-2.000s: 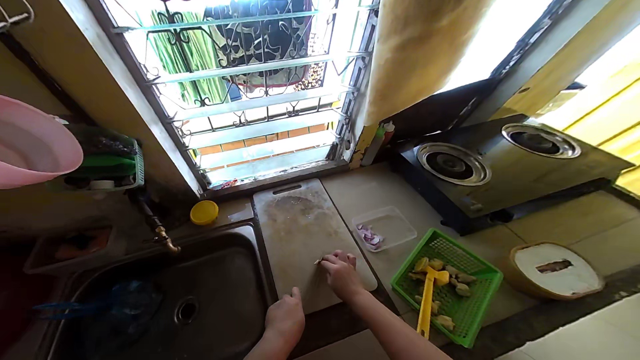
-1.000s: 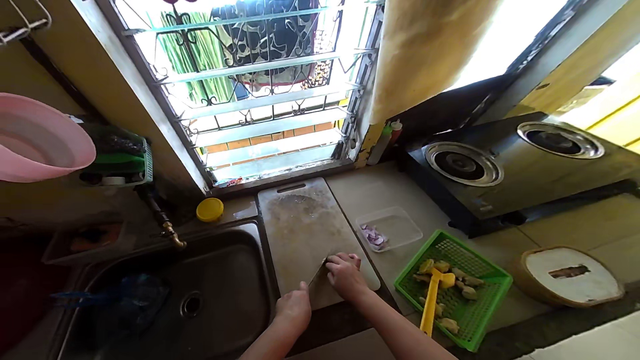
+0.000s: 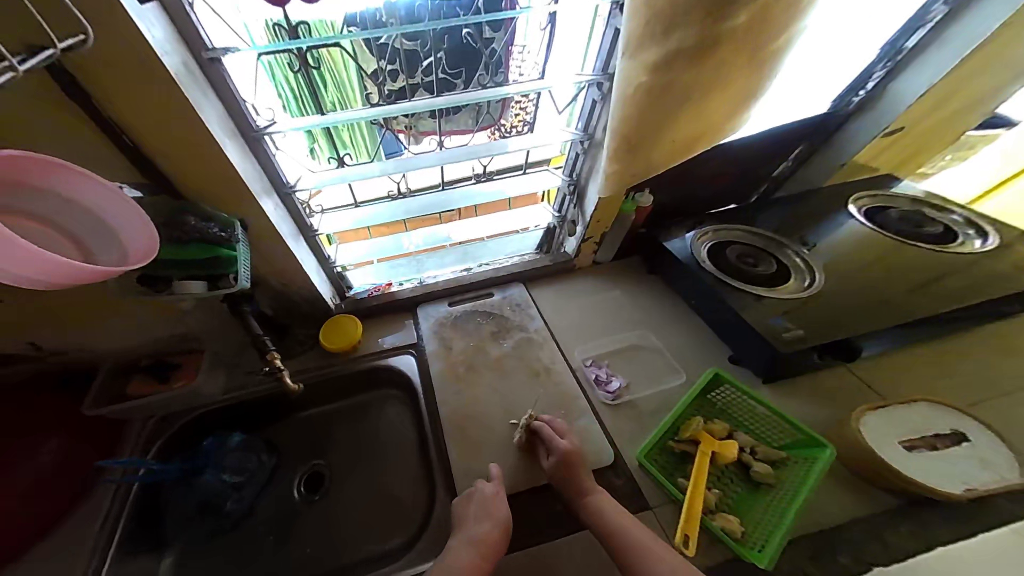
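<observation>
My right hand (image 3: 564,458) holds a small knobbly piece of ginger (image 3: 524,428) in its fingertips, over the lower part of a worn white cutting board (image 3: 500,360). A small pale bit lies just left of the piece. My left hand (image 3: 482,512) is at the board's lower left edge, fingers curled and thumb pointing up; whether it grips something is hidden. Right of the board, a clear plastic container (image 3: 644,364) holds chopped purple onion (image 3: 606,379). A green plastic basket (image 3: 808,472) holds more ginger pieces (image 3: 760,470) and a yellow peeler (image 3: 698,488).
A dark sink (image 3: 360,448) with a blue plastic bag (image 3: 232,472) adjoins the board's left side. Near the brass faucet (image 3: 280,374) stands a yellow lid (image 3: 341,333). A two-burner stove (image 3: 832,256) stands at right, above a round white-topped container (image 3: 936,448). A pink basin (image 3: 72,224) is at upper left.
A dark, thin blade-like shape seen between my hands a second ago is no longer plain. The ginger piece now shows at my right fingertips. Basket and container stay put.
</observation>
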